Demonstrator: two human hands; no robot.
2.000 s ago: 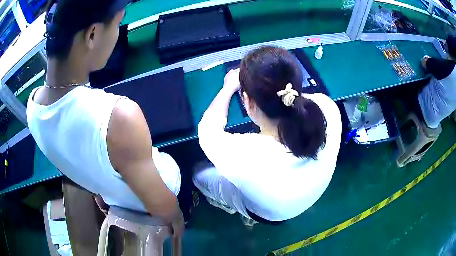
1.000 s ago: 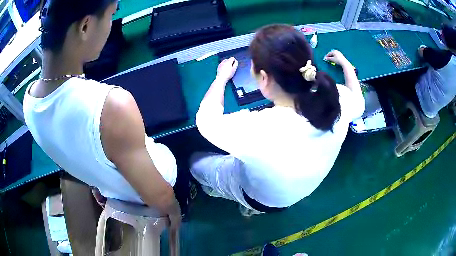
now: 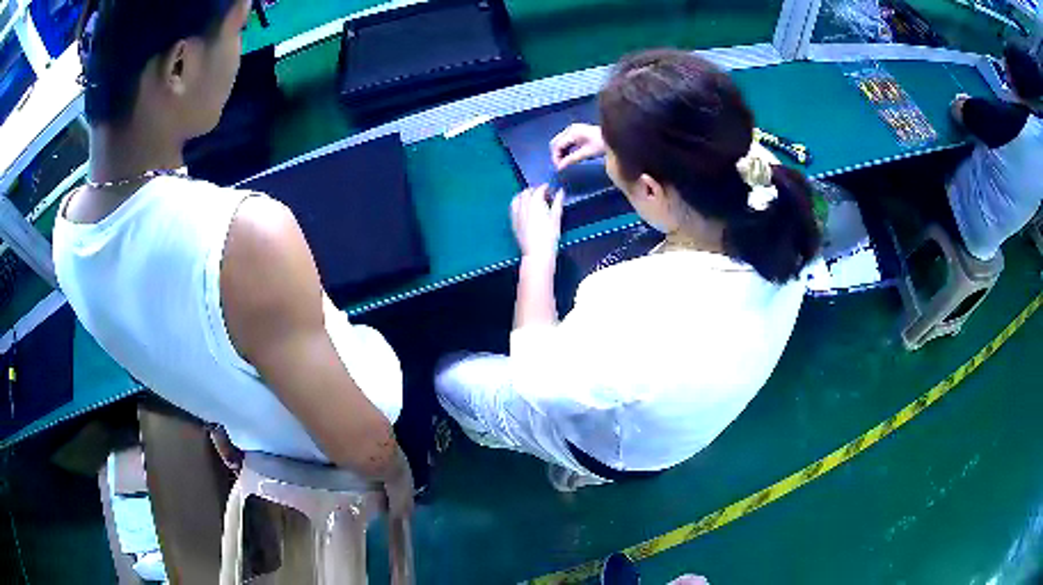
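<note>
Neither of my hands can be made out. A small skin-toned patch and a dark rounded shape show at the bottom edge; I cannot tell what they are. A seated co-worker in a white top (image 3: 675, 354) bends over a dark-framed panel (image 3: 528, 143) on the green bench (image 3: 463, 194). That person's two hands are close together over the panel, with something small and blue at the fingertips. A large black panel (image 3: 343, 217) lies on the bench to the left.
Another person (image 3: 206, 274) in a sleeveless top sits on a pale stool (image 3: 309, 480) at left. Black panels (image 3: 429, 51) are stacked behind the rail. A yellow-black tool (image 3: 783, 146), orange-brown parts (image 3: 892, 103), another worker (image 3: 978, 194) and yellow-black floor tape (image 3: 801, 497) are at right.
The seated co-worker's right hand has come back from the bench's right side to the other hand over the panel. The head has moved right and hides the small bottle. My hands remain unseen.
</note>
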